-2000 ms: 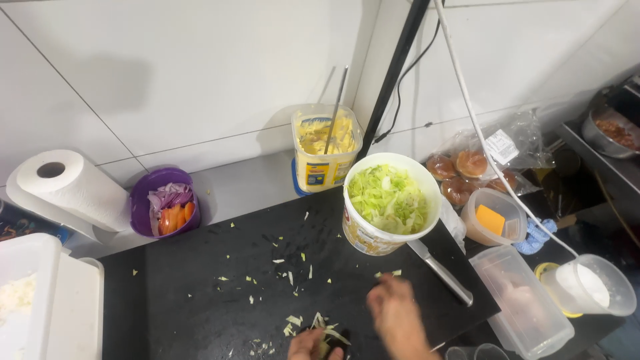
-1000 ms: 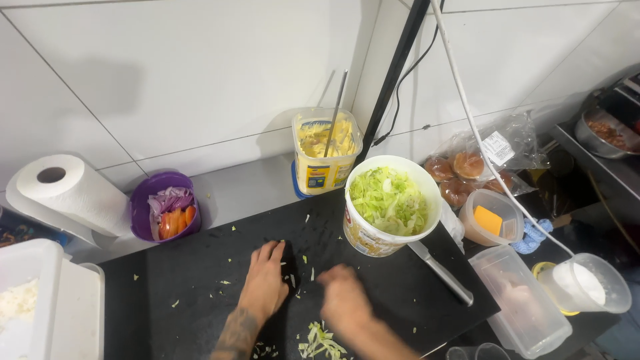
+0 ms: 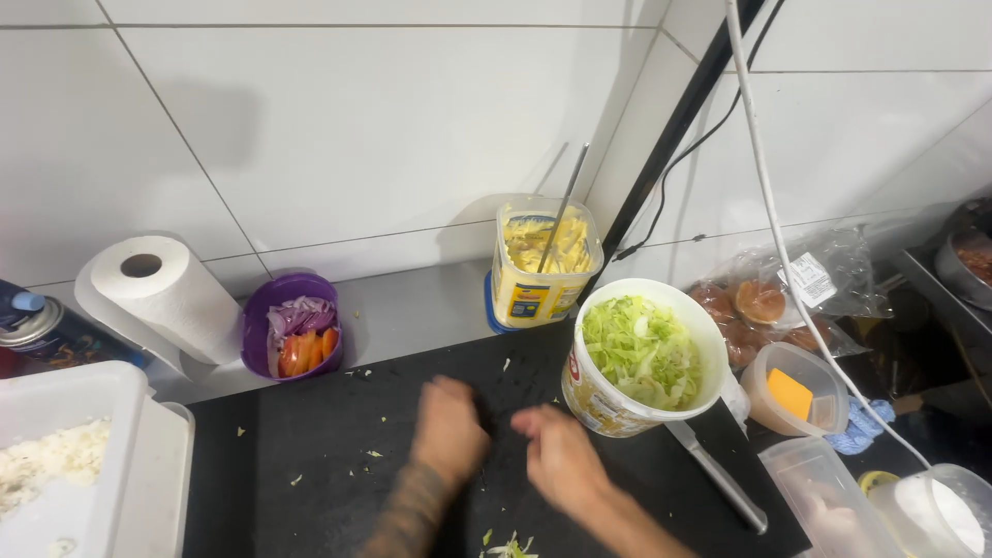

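Note:
Over the black worktop (image 3: 310, 465), my left hand (image 3: 452, 428) is blurred, its fingers curled and pointing down; whether it grips anything cannot be told. My right hand (image 3: 559, 457) is beside it on the right, fingers bent, nearest to a white bucket (image 3: 601, 411) filled with shredded lettuce (image 3: 643, 349). A small heap of lettuce shreds (image 3: 511, 547) lies at the bottom edge of the view, between my forearms. Loose scraps are scattered over the worktop. A knife (image 3: 721, 480) rests right of the bucket, its blade partly hidden by it.
Behind stand a paper towel roll (image 3: 167, 298), a purple bowl (image 3: 252, 329) of sliced onion and tomato, and a tub (image 3: 535, 298) of yellow spread with a utensil. A white container (image 3: 116, 465) is at left. Bagged buns (image 3: 756, 302), plastic containers (image 3: 825, 496) and a hanging white cable (image 3: 763, 163) are at right.
Both hands have moved up the worktop from near the bottom edge, where my left hand was at a dark item two seconds ago. Scraps on the worktop have shifted.

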